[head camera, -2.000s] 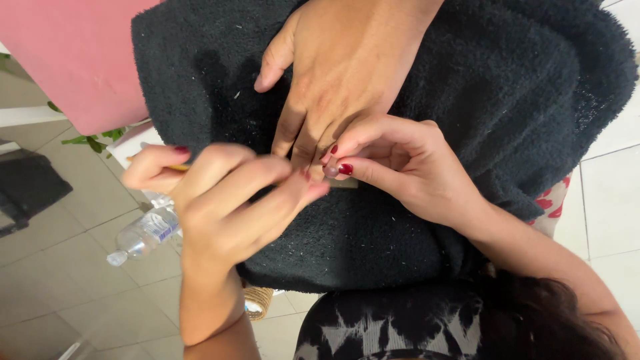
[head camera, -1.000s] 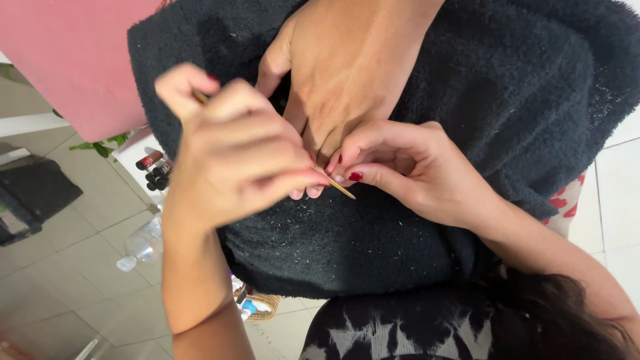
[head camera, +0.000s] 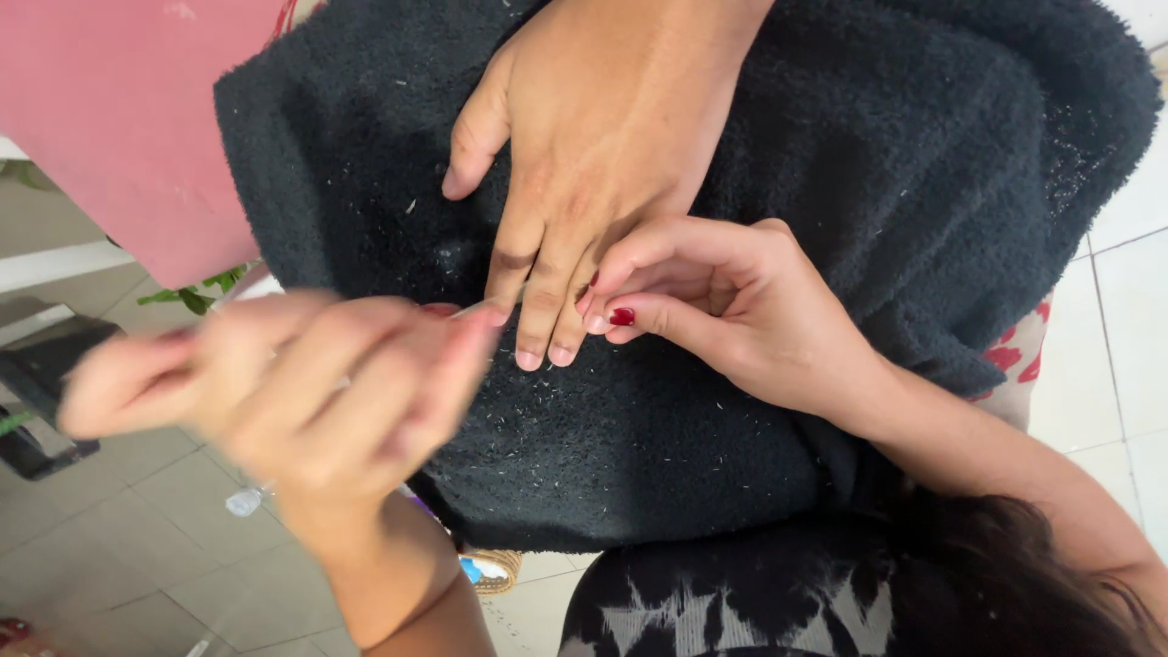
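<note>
Another person's hand (head camera: 593, 155) lies palm down on a black towel (head camera: 584, 465), its fingers pointing toward me. My right hand (head camera: 703, 310), with dark red nails, pinches the tip of that hand's little finger between thumb and fingers. To the left, my left hand (head camera: 338, 383) is raised over the towel, blurred by motion and with its fingers curled. A thin stick (head camera: 474, 307) shows faintly at its fingertips, close to the other person's index finger; most of it is hidden or blurred. Small pale flecks are scattered over the towel.
A pink surface (head camera: 137, 119) is at the upper left, with green leaves (head camera: 196, 294) below it. A clear bottle's cap end (head camera: 244, 501) shows behind my left forearm. A woven basket (head camera: 497, 568) stands at the towel's lower edge, above a tiled floor (head camera: 255, 575).
My left hand has moved left, away from the little finger where the stick's tip was a second ago. My right hand still holds that finger. The dark bottles seen at left are now hidden.
</note>
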